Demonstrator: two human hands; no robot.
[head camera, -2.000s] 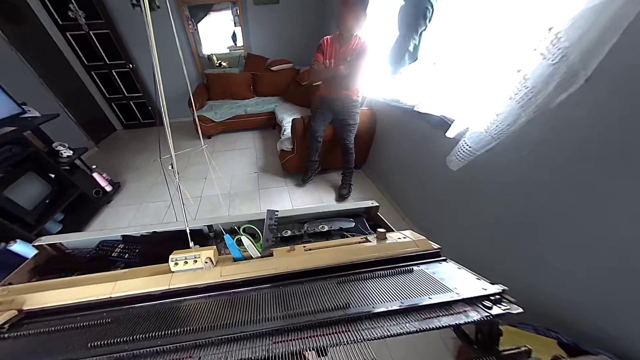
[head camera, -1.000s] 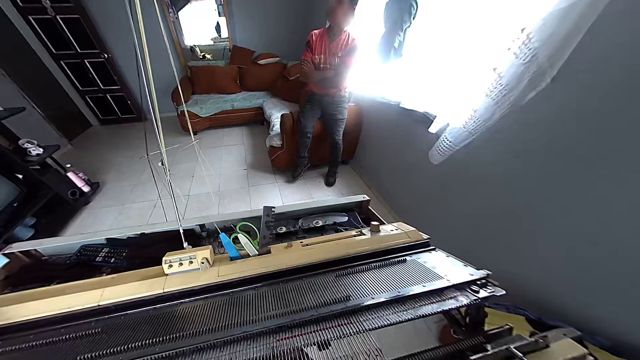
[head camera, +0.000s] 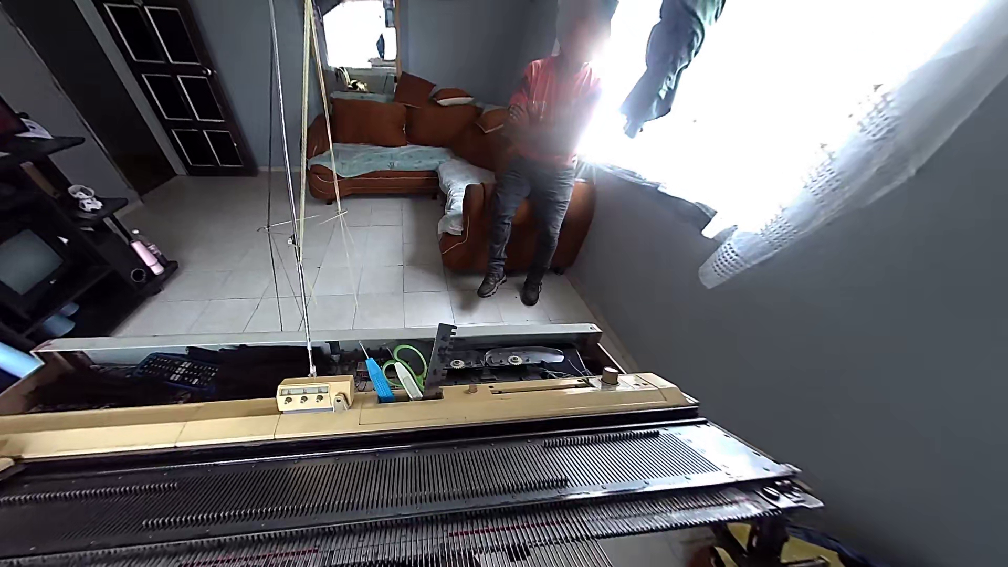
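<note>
Neither my left hand nor my right hand shows in the head view. A knitting machine's needle bed (head camera: 378, 480) spans the lower part, with a second, ribber-like bed (head camera: 472, 532) below it. Behind them runs the cream plastic top panel (head camera: 504, 405), which carries a small counter box (head camera: 315, 394) with knobs. Blue-handled tool (head camera: 378, 379), green-handled scissors (head camera: 422, 364), a white-handled tool (head camera: 408, 381) and a dark notched comb (head camera: 439, 358) stand in the tray behind the panel. Yarn strands run up a thin metal mast (head camera: 302, 315).
Beyond the machine a person (head camera: 543, 157) stands with folded arms by an orange-brown sofa (head camera: 370, 185). A dark shelf unit (head camera: 71, 268) is at left. A white curtain (head camera: 772, 228) hangs at right. The machine's tray (head camera: 236, 340) has a raised back rim.
</note>
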